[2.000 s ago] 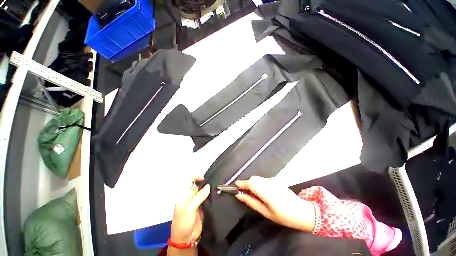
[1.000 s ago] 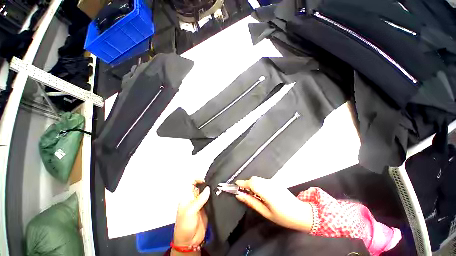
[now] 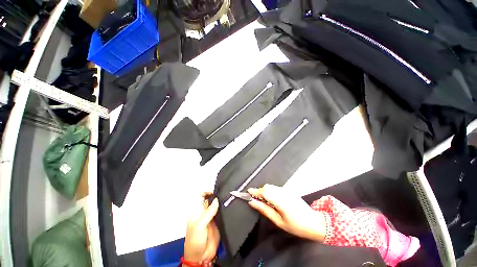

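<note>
A long black garment panel (image 3: 277, 156) lies on the white-topped table, its near end hanging over the front edge. A silver zip (image 3: 269, 159) runs diagonally along it. My left hand (image 3: 203, 227) pinches the panel's left edge beside the near end of the zip. My right hand (image 3: 285, 211) holds a small silver-tipped hand tool (image 3: 241, 195), its jaws at the zip just above its near end. Whether the jaws touch the zip is unclear. Most of the tool is hidden in my fingers.
Two more zipped panels lie beyond and left, one in the middle (image 3: 240, 114) and one at the left (image 3: 144, 125). A large panel heap (image 3: 376, 47) covers the far right. A blue crate (image 3: 125, 44) stands far left, green bundles (image 3: 68, 159) below it. A pale basket rim (image 3: 431, 219) is right.
The tool's jaws have shifted slightly off the zip's near end, which now shows more clearly. My left hand keeps its pinch on the panel edge. The view has shifted slightly.
</note>
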